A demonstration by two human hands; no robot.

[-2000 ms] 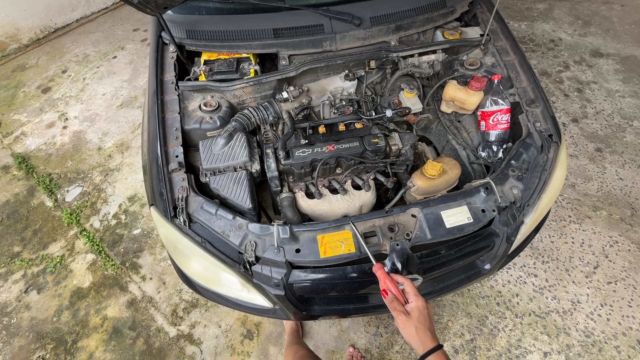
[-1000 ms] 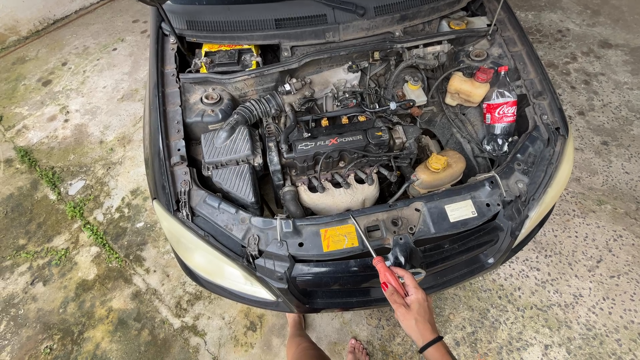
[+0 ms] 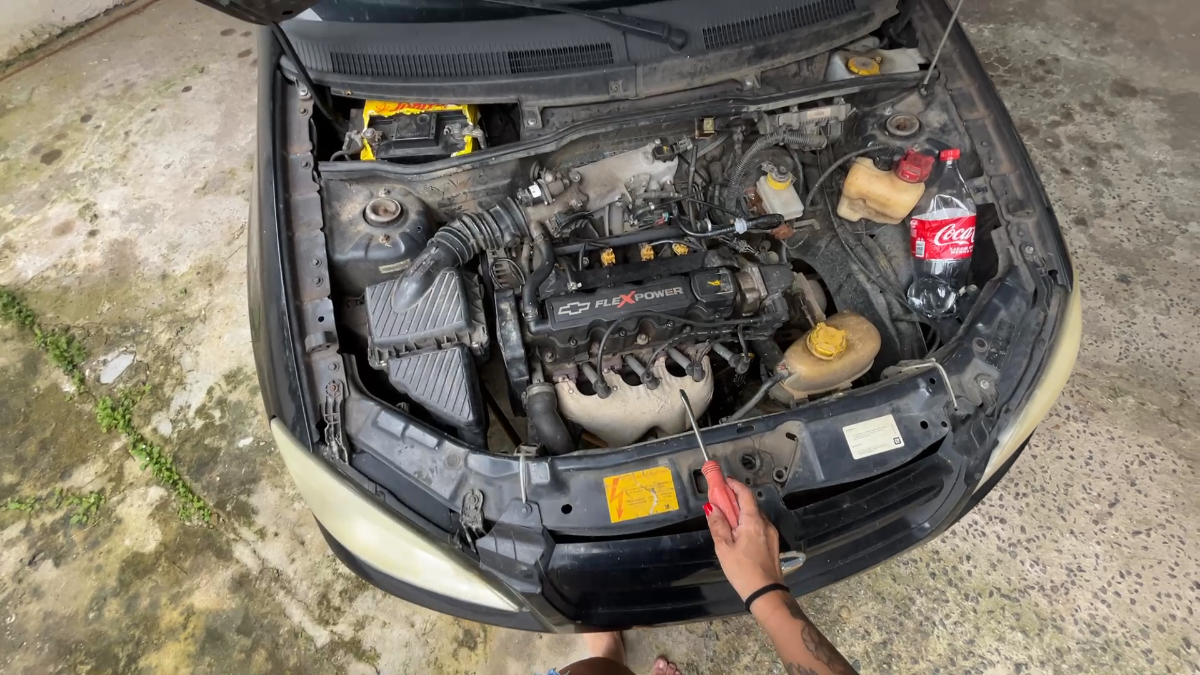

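Observation:
My right hand (image 3: 746, 544) holds a screwdriver (image 3: 720, 489) by its red handle, above the front panel of an open engine bay. The metal shaft points up and away, its tip over the lower edge of the pale exhaust heat shield (image 3: 633, 403); whether it touches cannot be told. Behind the shield is the black engine cover (image 3: 637, 298). A yellow sticker (image 3: 641, 494) lies left of the screwdriver, and a white label (image 3: 872, 437) is to its right. My left hand is out of view.
The air filter box (image 3: 427, 319) is left of the engine, a battery (image 3: 419, 136) behind it. At the right are a yellow-capped coolant tank (image 3: 830, 356), a red-capped reservoir (image 3: 878, 190) and a cola bottle (image 3: 940, 239). A prop rod (image 3: 944, 45) stands at the back right.
My right hand has moved forward with the screwdriver; its tip, earlier at the front panel's edge, now lies over the heat shield.

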